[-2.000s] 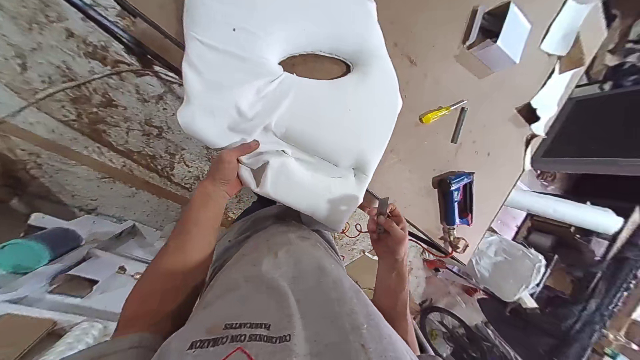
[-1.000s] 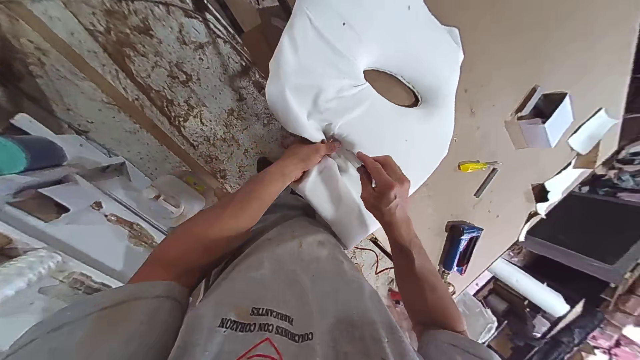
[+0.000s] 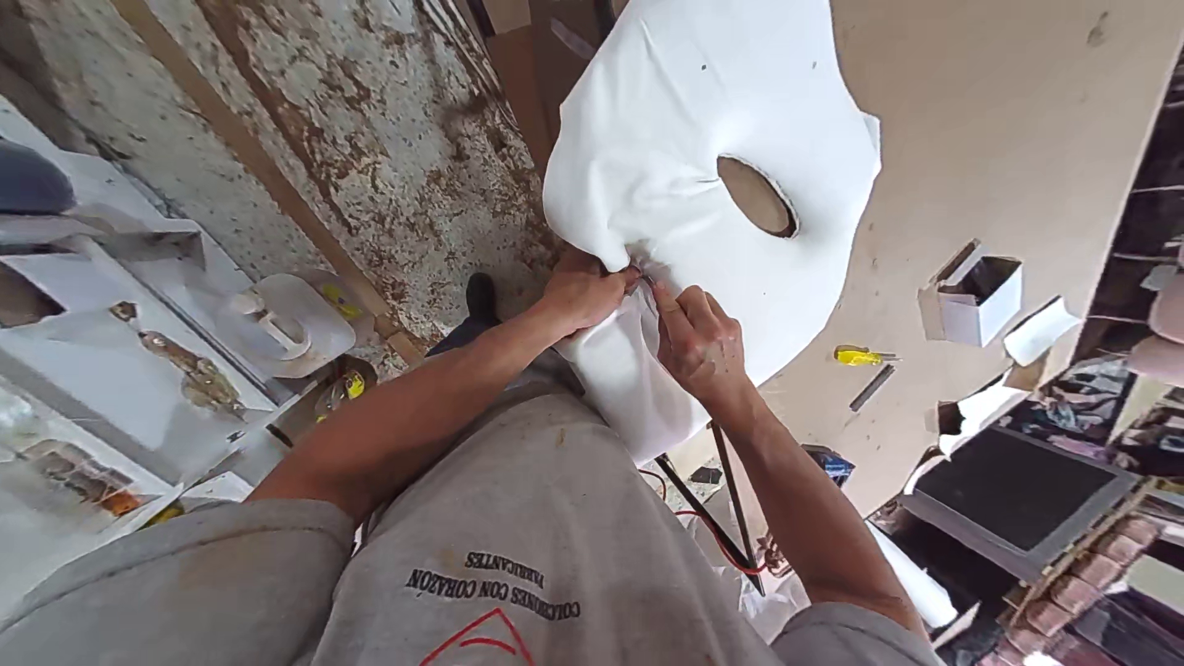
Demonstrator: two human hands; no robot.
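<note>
A white upholstered panel [image 3: 795, 287] with an oval hole lies over the near edge of a brown board table [image 3: 934, 139]. At a puckered fold on its near side, my left hand [image 3: 589, 294] grips the bunched white covering. My right hand [image 3: 698, 340] meets it from the right, its fingers closed around a small metallic tool whose tip reaches the fold between the hands. Most of that tool is hidden by the fingers, so its kind cannot be told.
On the table lie a yellow-handled screwdriver [image 3: 858, 355], a flat metal strip [image 3: 872, 388] and an open white box [image 3: 980, 301]. A blue tool [image 3: 830, 463] is partly behind my right forearm. White trays with a plastic jug [image 3: 287, 324] stand at the left.
My right hand, at first below and right of the panel holding a small metal tool, has come to the fold beside my left hand. The view has shifted.
</note>
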